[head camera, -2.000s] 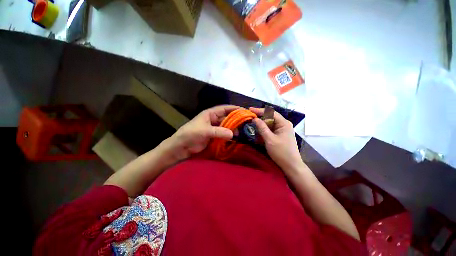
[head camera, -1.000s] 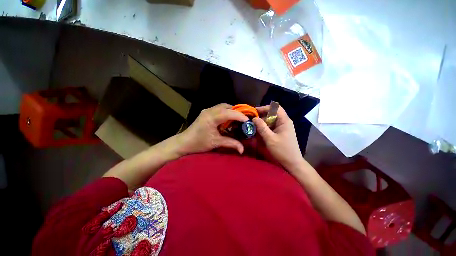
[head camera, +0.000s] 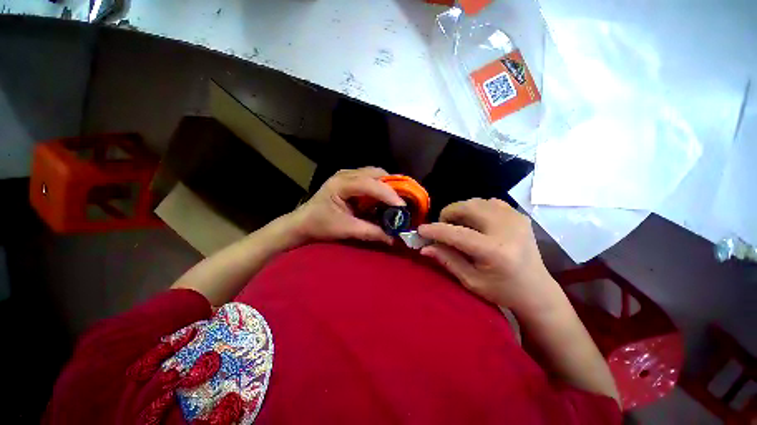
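My left hand (head camera: 353, 207) grips an orange coil (head camera: 412, 194) over my lap. A dark round fitting (head camera: 396, 218) with a pale marking faces up at the coil, by my left fingertips. My right hand (head camera: 485, 249) pinches a small metallic blade-like piece (head camera: 412, 239) between thumb and fingers, its end against or just beside the lower edge of the fitting. The rest of that tool is hidden in my right hand. My left palm hides part of the coil.
A white bench (head camera: 349, 79) lies ahead, with a clear plastic bag (head camera: 459, 62), an orange QR card (head camera: 506, 87) and white sheets (head camera: 610, 158) overhanging its edge. Below are an open brown carton (head camera: 195, 222), an orange stool (head camera: 91, 187) and a red stool (head camera: 643, 357).
My right hand has drawn back from the coil to the right and turned, and the blade-like piece now points at the fitting. The fitting is tilted up in my left hand. The view has shifted.
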